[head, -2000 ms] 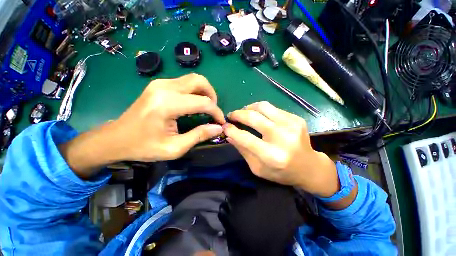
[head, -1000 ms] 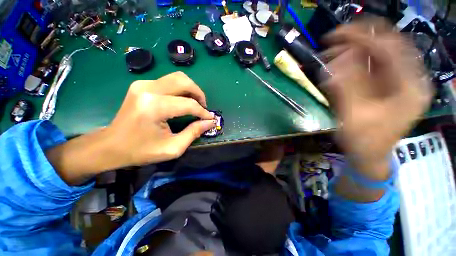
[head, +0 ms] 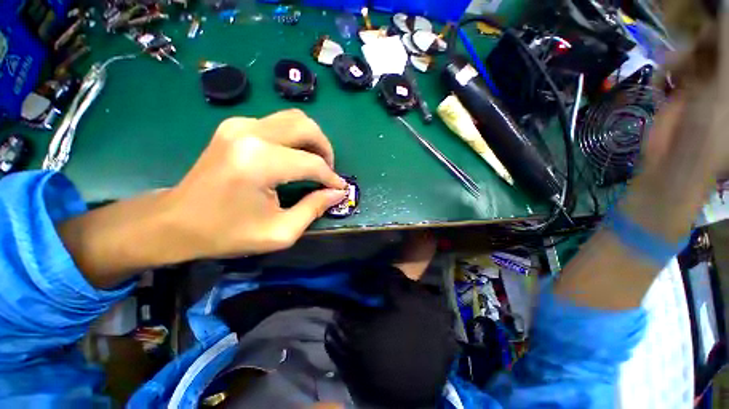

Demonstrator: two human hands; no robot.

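Note:
My left hand (head: pixel 264 184) pinches a small round unit (head: pixel 348 198) between thumb and index finger at the front edge of the green mat. The unit's open face shows shiny and yellowish parts; its left side is hidden by my fingertips. My right hand (head: pixel 694 96) is raised at the far right, blurred and cut off by the picture's edge, so its fingers and anything in them cannot be made out.
Several black discs (head: pixel 295 80) lie behind my left hand, some with white labels. Tweezers (head: pixel 440 157), a cream tapered stick (head: pixel 473 137) and a thick black tube (head: pixel 509 132) lie right of centre. A round fan guard (head: pixel 614 134) stands right; a white tray (head: pixel 657 343) is lower right.
My right hand has left the unit and moved far right and up, to the picture's edge. My left hand keeps its pinch on the unit. The whole view has shifted slightly.

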